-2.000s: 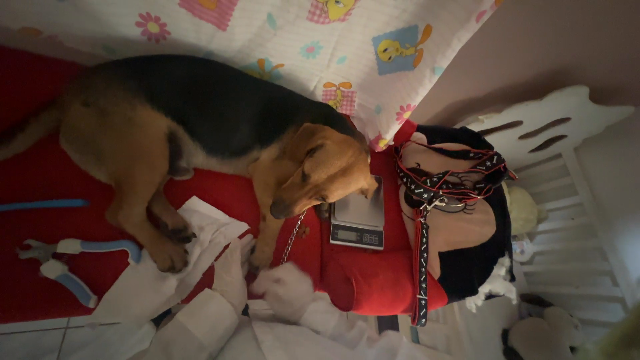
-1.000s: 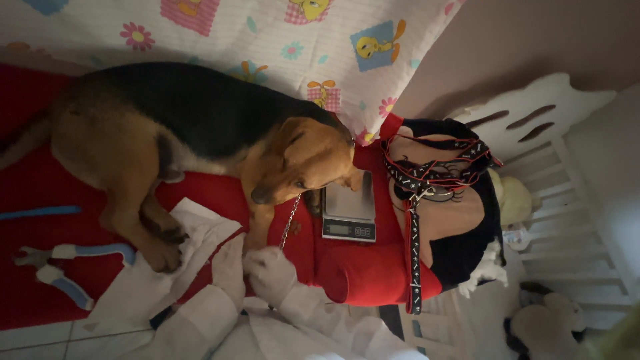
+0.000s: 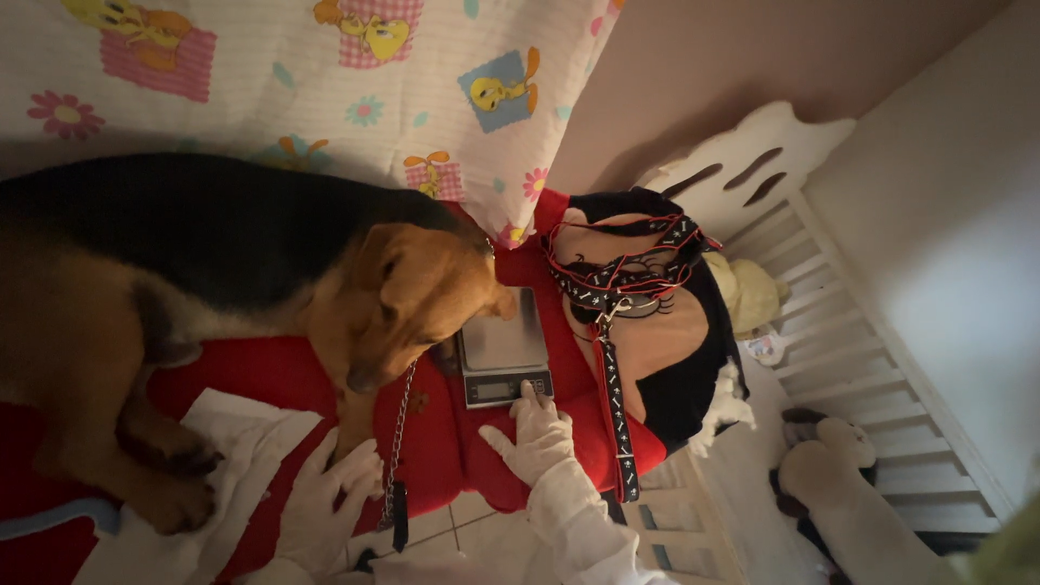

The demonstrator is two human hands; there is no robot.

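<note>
A black and tan dog [image 3: 244,244] lies on a red cloth [image 3: 422,471], its head bent down beside a small digital scale [image 3: 504,341]. My right hand [image 3: 540,435], in a white glove, reaches to the scale and a fingertip touches its button panel. Near the dog's front leg [image 3: 353,418] is my gloved left hand [image 3: 325,496], fingers spread and apparently touching the paw end of that leg. A metal chain leash [image 3: 398,447] hangs from under the dog's neck between the two hands. White paper sheets [image 3: 236,439] lie by the other paws.
Right of the scale, a black, red and white patterned harness and leash [image 3: 613,390] rests on a character cushion [image 3: 674,341]. Beyond stand a white crib [image 3: 877,357] and a plush toy [image 3: 845,496]. A printed curtain or sheet [image 3: 325,89] is behind the dog; a blue handle [image 3: 65,516] lies left.
My right hand has moved from the dog's front leg to the scale's buttons. The view has come closer, and the nail clippers seen earlier at the left are now mostly out of frame.
</note>
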